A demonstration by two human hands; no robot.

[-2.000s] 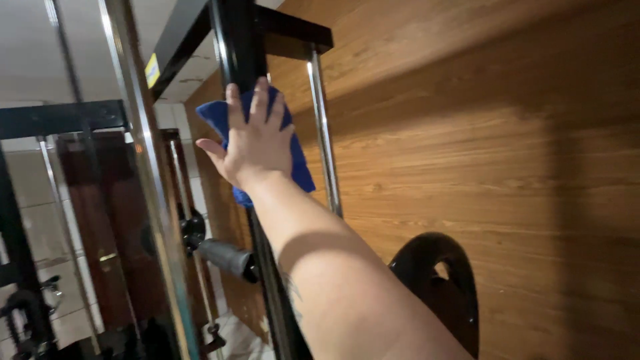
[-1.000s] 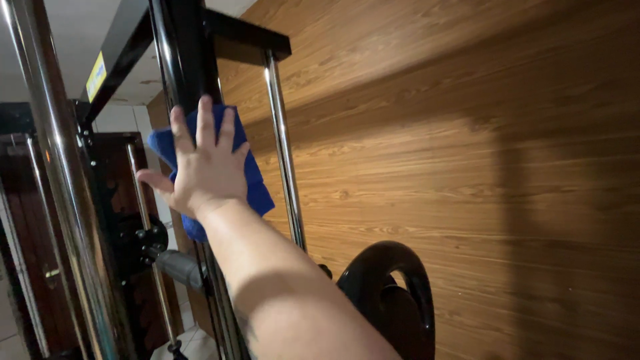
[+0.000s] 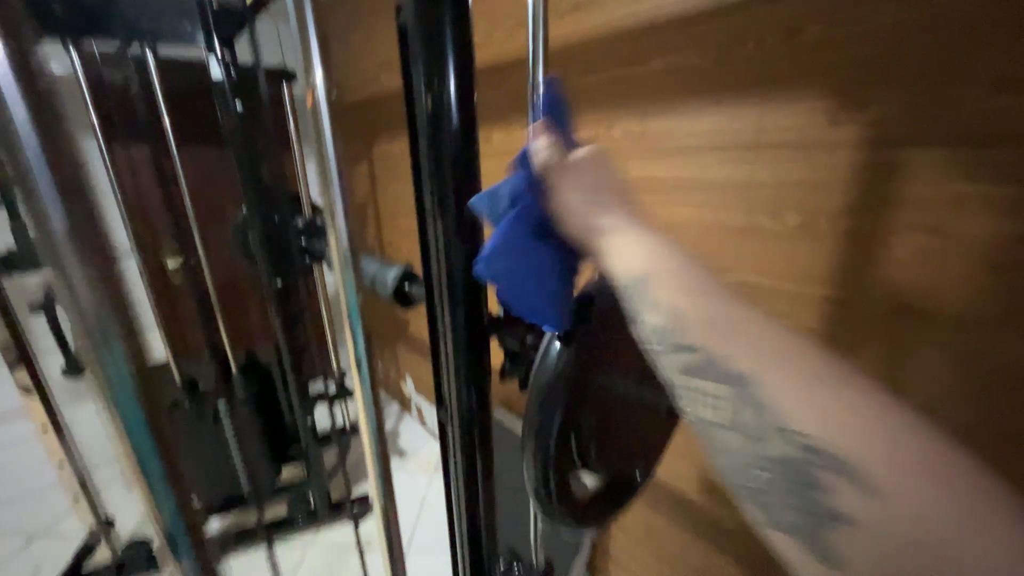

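Observation:
My right hand is closed on a blue cloth, its thumb pointing up. The cloth lies against a vertical chrome guide rod and hangs down below my fingers. Just left of the cloth stands a glossy black upright post of a gym machine. Under the cloth is a black weight plate, near the rod. Motion blur hides the exact finger grip. My left hand is out of view.
A wood-panelled wall runs along the right. On the left are chrome posts and a rack with thin rods. A dark padded roller sticks out left of the black post. White floor tiles show below.
My right hand has gone from lying spread on the cloth against the black post to gripping the cloth at the chrome rod on its right. The view has swung downward.

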